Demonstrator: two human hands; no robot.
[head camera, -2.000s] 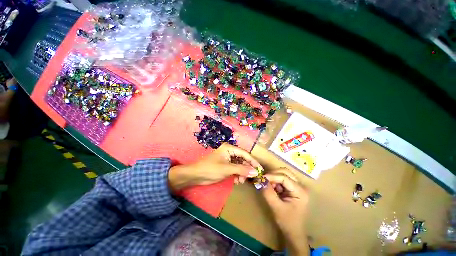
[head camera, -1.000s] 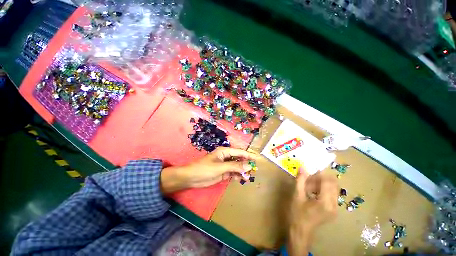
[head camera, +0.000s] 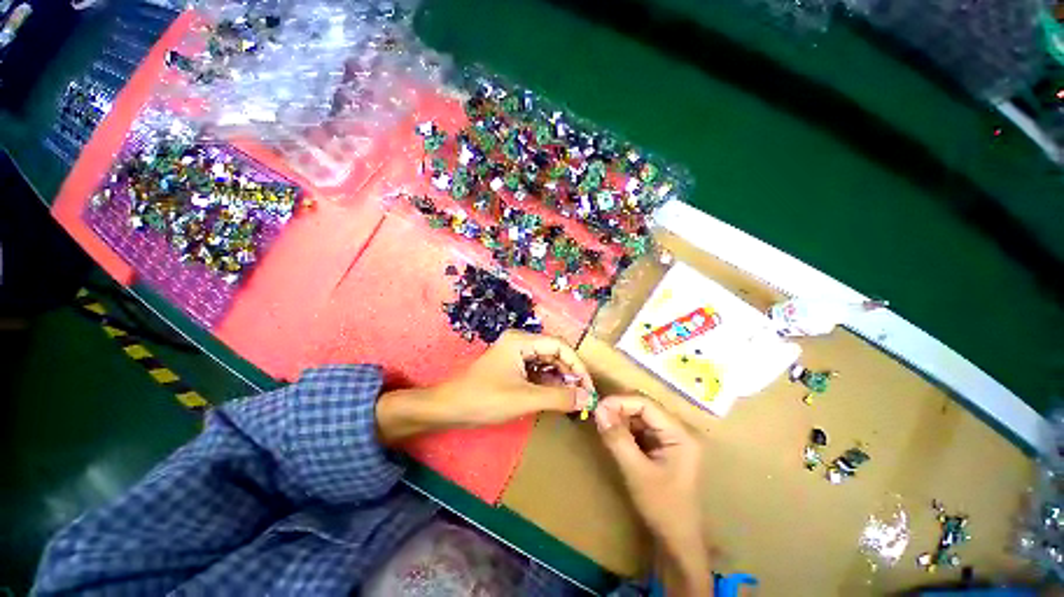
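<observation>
My left hand (head camera: 508, 385) is over the right edge of the red mat, its fingertips closed on a tiny green and yellow circuit-board module (head camera: 588, 404). My right hand (head camera: 653, 449) is over the brown board, thumb and forefinger pinched at the module's right side; whether they hold a piece of their own is too small to tell. A pile of black square pieces (head camera: 488, 306) lies on the red mat behind my left hand. A white box (head camera: 700, 344) with a red label and yellow print lies flat behind my right hand.
Clear blister trays (head camera: 543, 187) hold many modules behind the black pile. A purple tray (head camera: 187, 222) heaped with modules is at the left. Loose modules (head camera: 842, 464) and glittery clear bits (head camera: 886, 535) lie right on the brown board (head camera: 758, 501). A small white bottle (head camera: 823, 315) lies by the box.
My right hand has come back from beside the white box to my left hand's fingertips. My left hand keeps its module near the same place. The whole view shifts slightly.
</observation>
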